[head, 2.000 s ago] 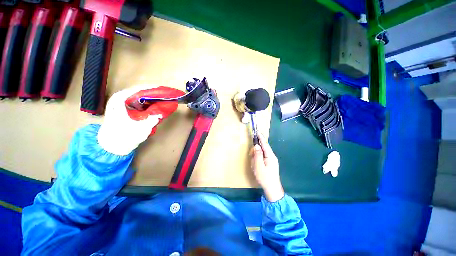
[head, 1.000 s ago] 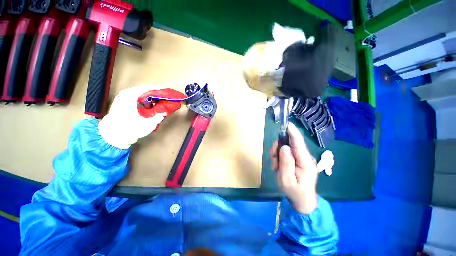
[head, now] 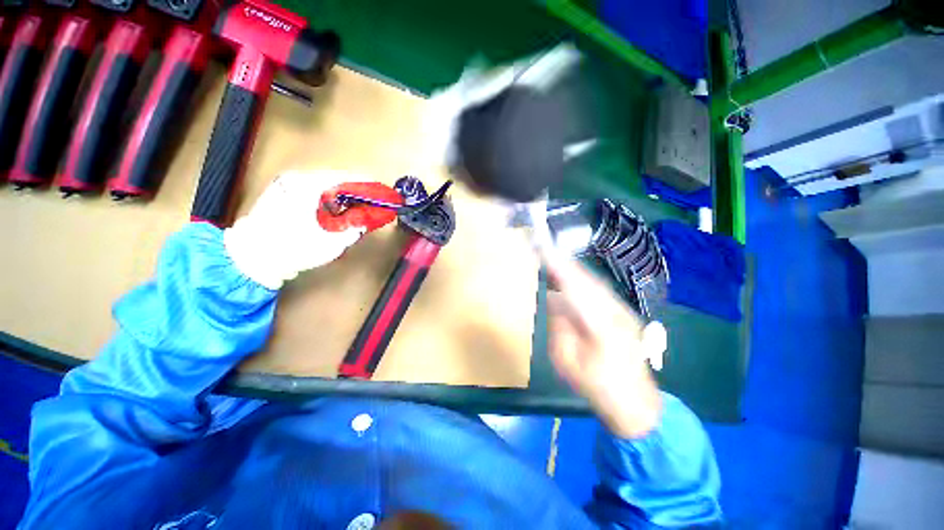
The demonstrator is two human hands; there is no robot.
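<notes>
A red-and-black power tool body [head: 391,306] lies on the tan cardboard sheet [head: 471,331], its bare dark grey head [head: 426,215] pointing away from me. My left hand [head: 300,228], in a white glove with red-orange fingers, holds a thin curved metal plate [head: 375,201] against that head. My right hand [head: 595,347] is bare and blurred, closed on the handle of a mallet [head: 512,143]. The mallet's dark round head is raised and blurred, above and to the right of the tool head, not touching it.
Several red-and-black tools [head: 91,114] lie in a row at upper left, beside one with a red head housing [head: 259,33]. Silver metal plates [head: 629,248] are fanned on the green mat at right, near a blue cloth [head: 700,267], a white lump [head: 654,344] and a grey block [head: 678,135].
My right hand has lifted the mallet from low over the cardboard, swung it up to the right, and its head is now further left. My left hand stays at the tool head. The view has shifted slightly.
</notes>
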